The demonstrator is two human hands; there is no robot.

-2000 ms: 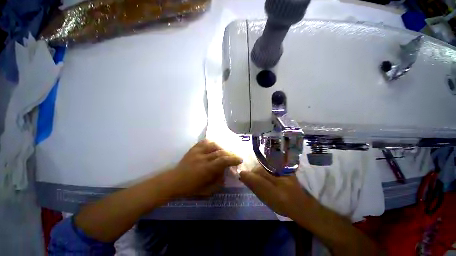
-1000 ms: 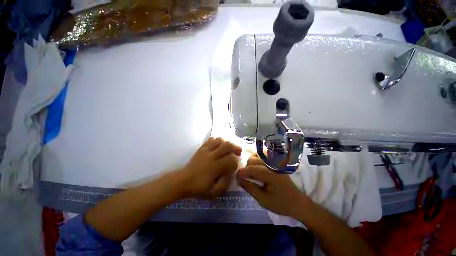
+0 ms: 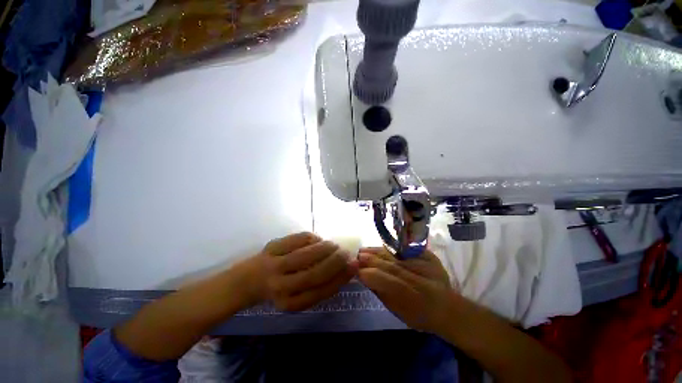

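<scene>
My left hand [image 3: 306, 271] and my right hand [image 3: 404, 284] meet at the fingertips in front of the needle area, left of the chrome take-up lever guard [image 3: 413, 217]. A small piece of pale cloth [image 3: 348, 243] shows at the fingertips, washed out by the lamp; both hands appear to pinch it. A larger white garment piece [image 3: 508, 262] lies in folds right of my right hand, under the white lockstitch machine head [image 3: 478, 112]. The needle and presser foot are hidden by glare and the guard.
White cut parts [image 3: 48, 187] lie at the left, partly on a blue strip [image 3: 81, 187]. A shiny plastic-covered brown packet [image 3: 194, 34] is at the back. Thread snips [image 3: 600, 238] and red-handled scissors [image 3: 658, 273] lie right. A measuring scale [image 3: 142, 305] runs along the front edge.
My left hand has moved slightly down and its fingers have straightened toward my right hand. My right hand stays near the guard. The camera view has shifted a little.
</scene>
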